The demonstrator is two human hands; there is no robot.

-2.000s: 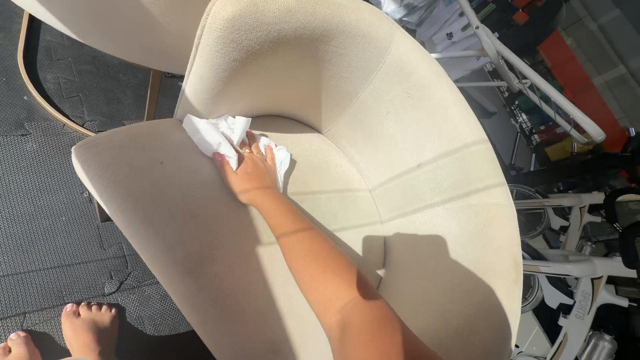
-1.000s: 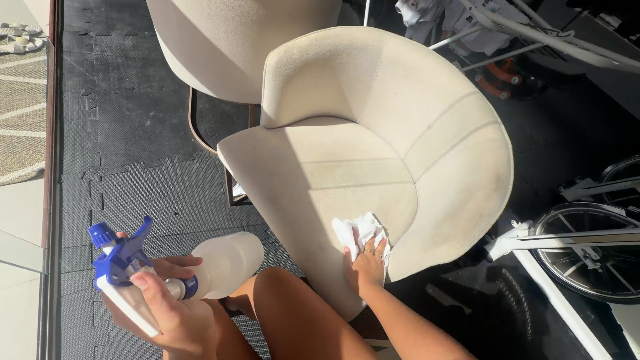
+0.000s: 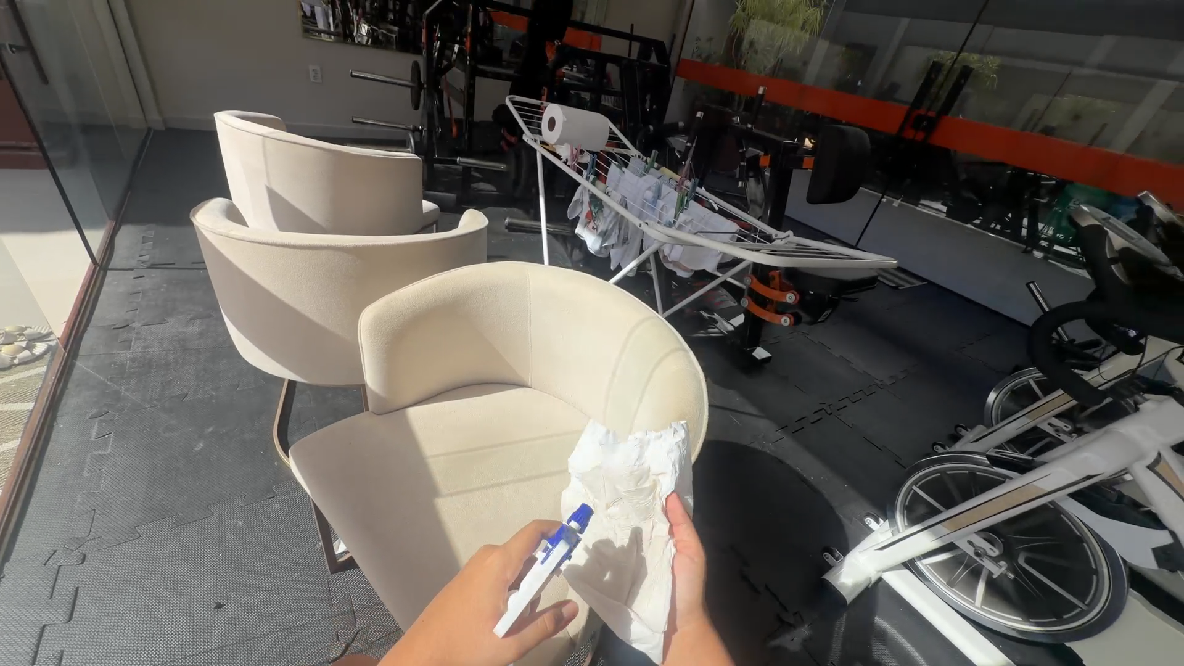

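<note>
My left hand [image 3: 495, 592] grips a spray bottle by its blue and white trigger head [image 3: 553, 562]; the bottle's body is hidden below. The nozzle points at a crumpled white paper towel [image 3: 624, 527], held up in my right hand [image 3: 689, 573] with the fingers at its right edge. Behind both hands stands a cream upholstered armchair [image 3: 462, 462] with a curved back, part in sun and part in shade. The towel covers some of its seat and right side.
Two more cream chairs [image 3: 324, 287] stand behind at the left. A white drying rack [image 3: 647, 222] bears clothes and a paper towel roll [image 3: 575, 127]. White exercise bikes [image 3: 1017, 499] are at the right, gym equipment [image 3: 555, 55] at the back, a glass panel [image 3: 55, 120] at the left.
My right hand has lifted the paper towel off the chair seat, and the spray bottle is now close beside it. The view has tilted up towards the room.
</note>
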